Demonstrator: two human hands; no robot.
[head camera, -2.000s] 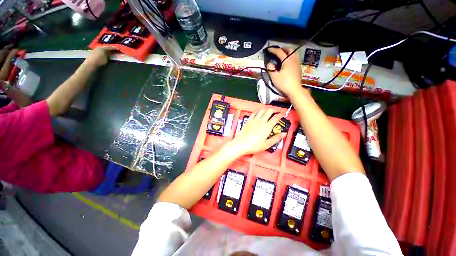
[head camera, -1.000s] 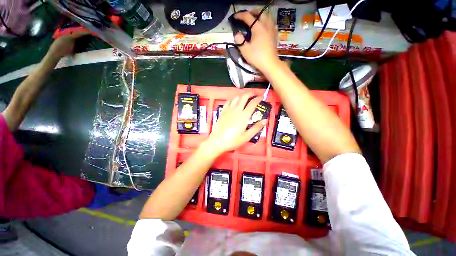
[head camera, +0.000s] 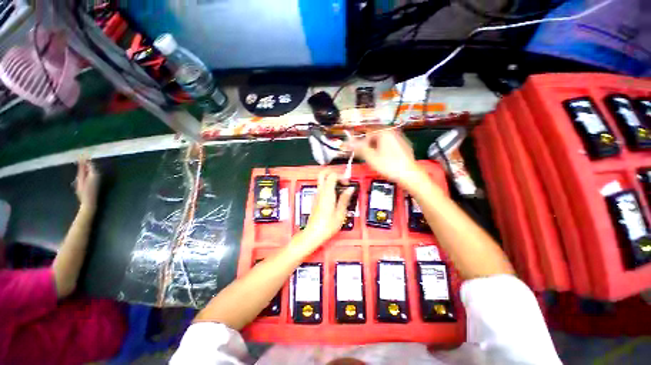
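A red-orange tray (head camera: 357, 333) with two rows of pockets holds black handheld devices with white labels. My left hand (head camera: 325, 214) lies over the far row, its fingers around a device (head camera: 349, 207) that it partly hides. A white cable (head camera: 348, 171) ends at this device's far end. My right hand (head camera: 385, 153) is just beyond the tray, blurred, with its fingertips by the white cable; whether it grips the cable is unclear. A black cable runs to the far-left device (head camera: 267, 198). The black mouse (head camera: 323, 108) lies on the ledge, untouched.
Two white, round-ended tools (head camera: 325, 147) (head camera: 452, 158) lie beyond the tray. A red-orange tray stack (head camera: 564, 207) stands at right, with devices on top. A bottle (head camera: 191, 77), monitor (head camera: 250, 32) and pink fan (head camera: 43, 71) are beyond. A person's arm (head camera: 75, 232) is at left.
My right hand has left the mouse and moved nearer the tray, beside the white cable. My left hand stays at the same device. The view has shifted, showing the monitor and stack top.
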